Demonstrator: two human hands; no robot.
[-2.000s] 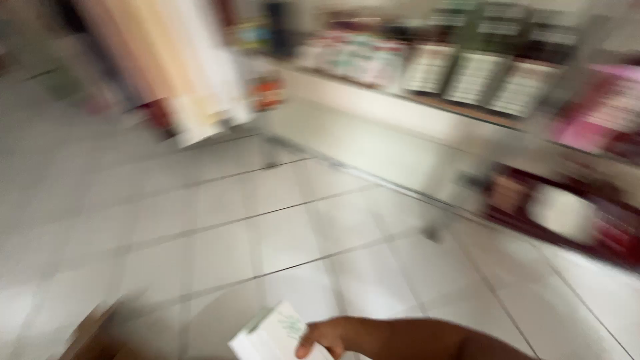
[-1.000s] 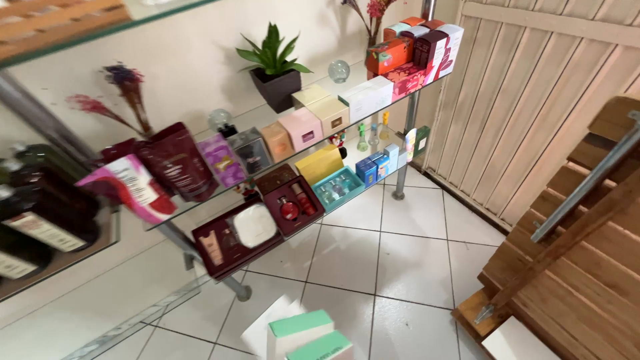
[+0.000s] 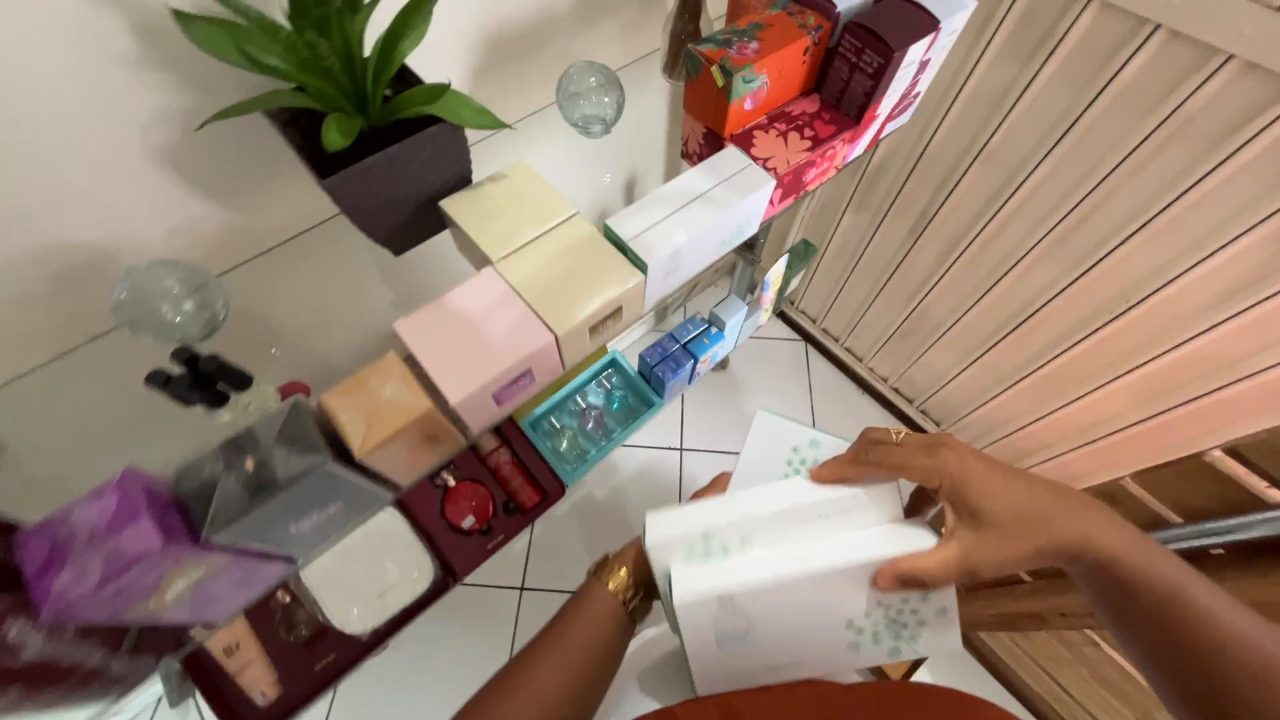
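Several white cardboard boxes with green dot patterns are held close together before my body, above the tiled floor. My right hand grips them from the right, its thumb on the front box and its fingers over the one behind. My left hand, with a gold bracelet at its wrist, reaches round their left side; most of its fingers are hidden behind the boxes. Another white box or panel with green dots stands out behind them. Similar white boxes lie on the glass shelf.
The glass shelf also bears cream boxes, a pink box, a potted plant and a floral orange box. Below are a teal tray of small bottles and dark red gift sets. Ribbed panelling and wooden slats stand at right.
The view has swung and come closer to the shelves. Both hands now show around the white boxes; one second ago the boxes were at the bottom edge with no hand clearly visible.
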